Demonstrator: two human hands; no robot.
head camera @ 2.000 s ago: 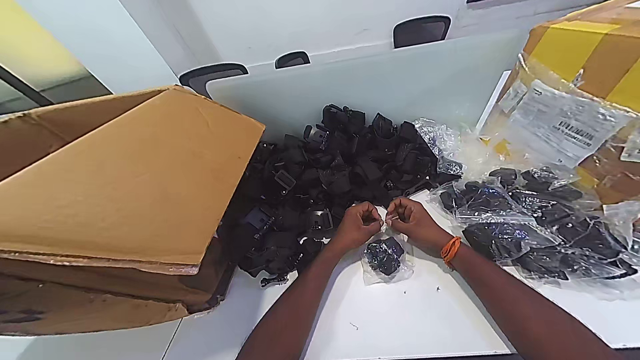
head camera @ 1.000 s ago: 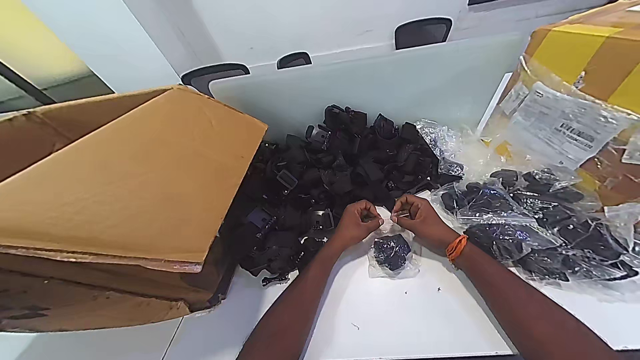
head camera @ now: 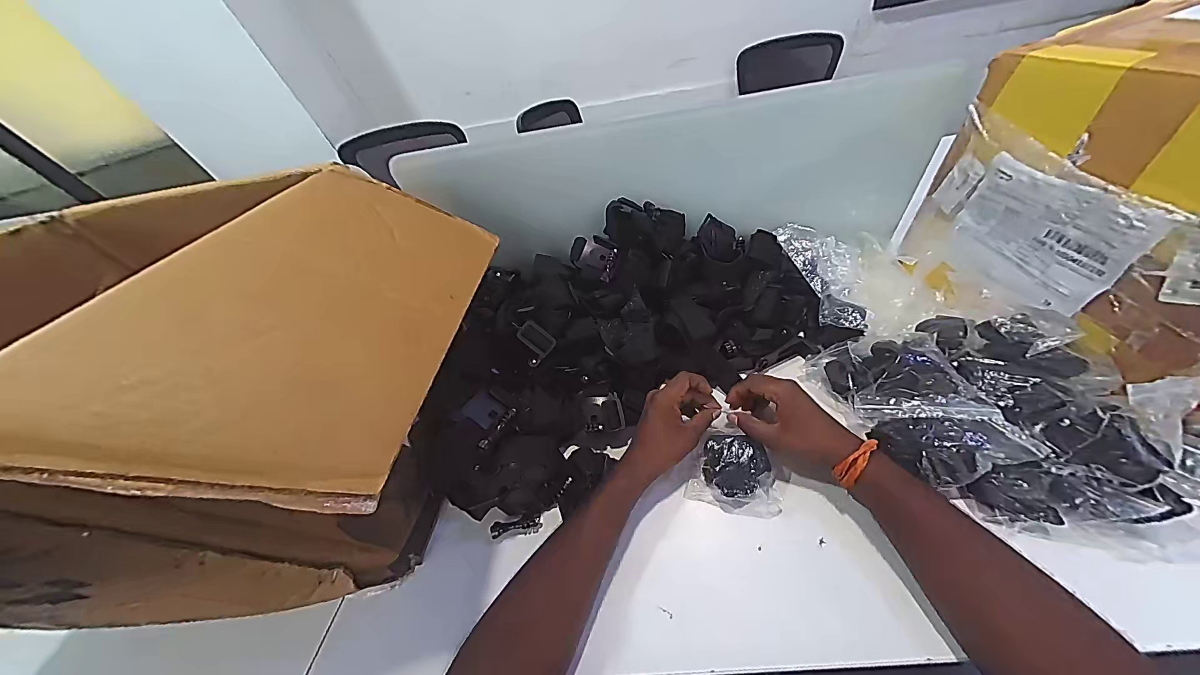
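Observation:
A small clear plastic bag (head camera: 738,469) with a black item inside lies on the white table just below my hands. My left hand (head camera: 682,417) pinches the top edge of the bag with its fingertips. Close beside it, my right hand (head camera: 780,412) pinches the same edge; an orange band circles that wrist. Behind and to the left spreads a large pile of black strap-like items and mounts (head camera: 656,319), all unbagged. On the right lie several filled clear bags (head camera: 994,422) with black items in them.
An open cardboard box (head camera: 244,347) stands at the left. At the back right is a taped box (head camera: 1078,94) with a plastic sleeve and a label bearing writing. A frosted panel (head camera: 675,141) runs behind the pile, with chairs (head camera: 790,62) beyond it. Small debris lies on the table.
Both hands stay together at the top edge of the bag, with small shifts of the fingers. The bag below them has shifted slightly.

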